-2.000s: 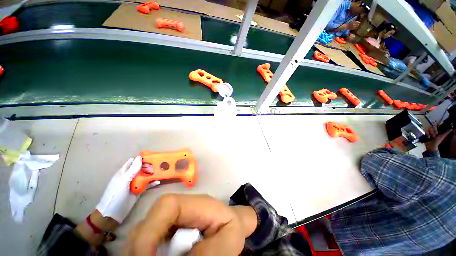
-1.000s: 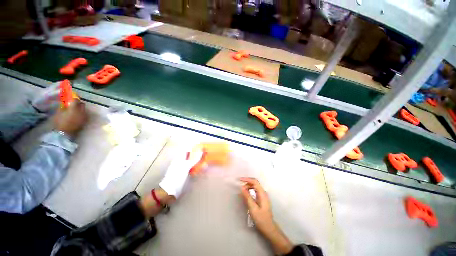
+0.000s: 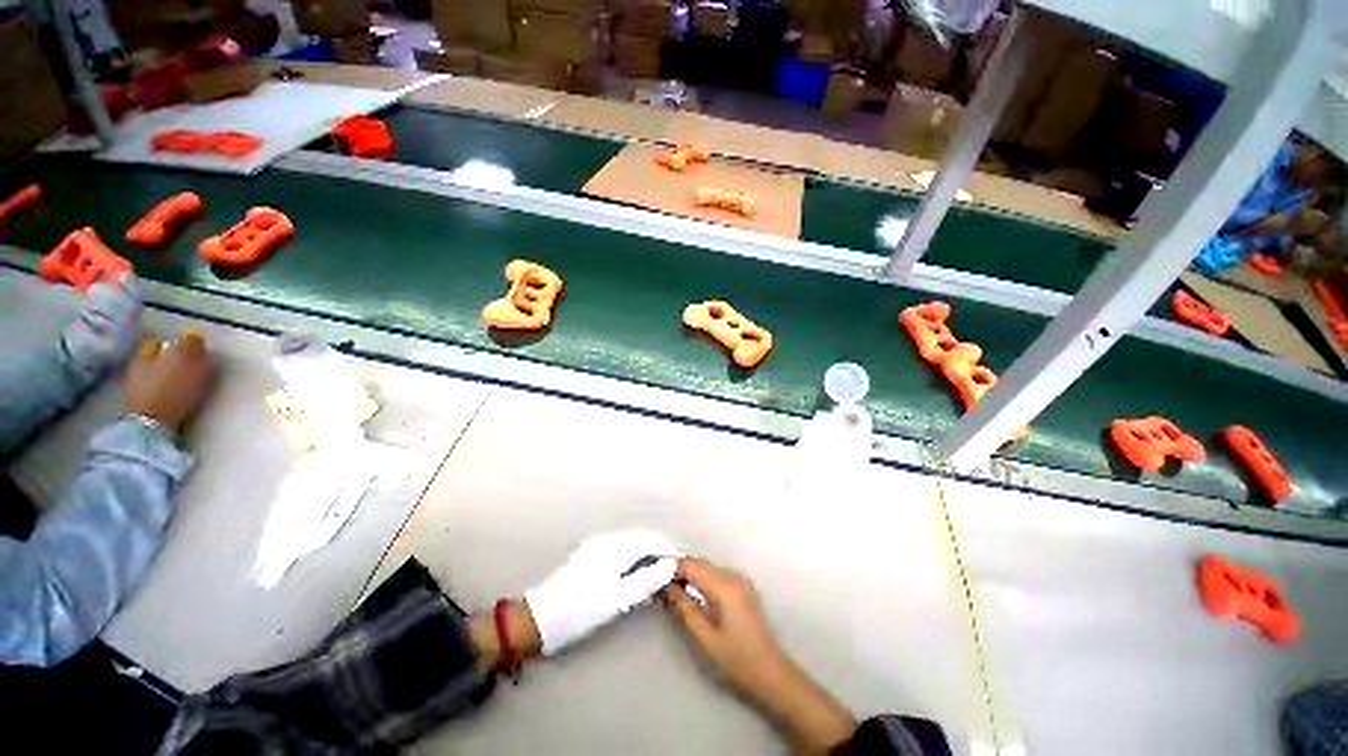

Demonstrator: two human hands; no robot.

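My left hand (image 3: 599, 591), in a white glove, and my bare right hand (image 3: 724, 620) meet at their fingertips over the bench. A small dark spot shows between the fingers; I cannot tell what it is or whether either hand holds something. An orange controller shell (image 3: 525, 297) lies on the green conveyor belt (image 3: 407, 273) beyond my hands. Another orange shell (image 3: 727, 332) lies to its right on the belt. A white bottle (image 3: 835, 448) with its round lid up stands at the bench's far edge, right of my hands.
A crumpled white cloth (image 3: 328, 495), yellow paper (image 3: 296, 421) and a second bottle (image 3: 308, 362) are on the left of the bench. A neighbour's hands (image 3: 170, 377) work at far left. A white metal post (image 3: 1094, 303) rises at right. An orange shell (image 3: 1246, 597) lies on the bench at right.
The shell from my left hand is gone from it, and one more shell now lies on the belt ahead. My hands have come together. The view has turned left since the oldest frame.
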